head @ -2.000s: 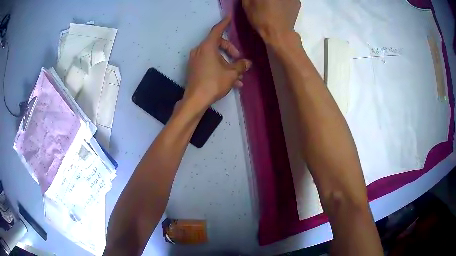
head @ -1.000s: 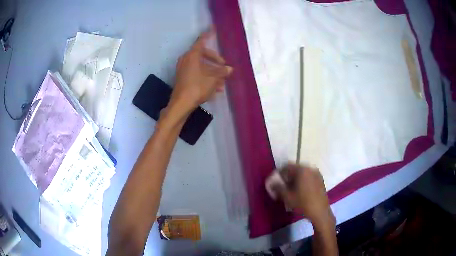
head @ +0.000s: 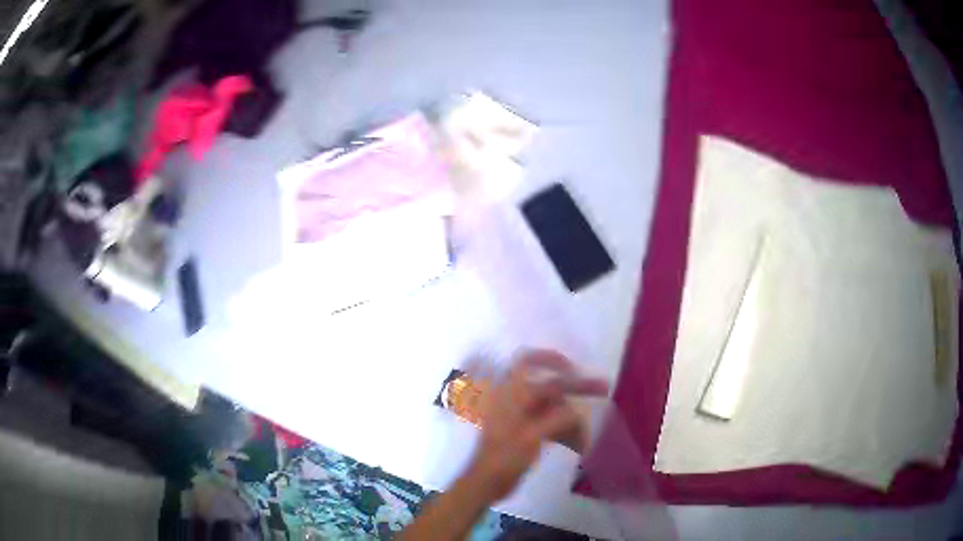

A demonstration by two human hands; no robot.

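My left hand [head: 533,407] is blurred, low in the middle of the view. Its fingers are closed around a clear ruler [head: 625,465], a blurred see-through strip slanting beside the cloth and over its lower left corner. My right hand is not in view. Magenta fabric [head: 797,79] lies on the right, with a white paper pattern [head: 834,349] on it. A pale bar [head: 737,333] lies slanted on the pattern, and a tan strip [head: 940,328] lies near its right end.
A black phone [head: 568,237] lies left of the cloth. A small orange box [head: 461,398] is partly behind my hand. Papers with a pink sheet [head: 370,196] lie further left, near a dark narrow bar [head: 190,298]. Scraps [head: 317,486] lie below the table edge.
The view has swung left. My left hand has come down toward the near edge and the ruler is now slanted. My right hand has left the view. More fabric shows beyond the pattern.
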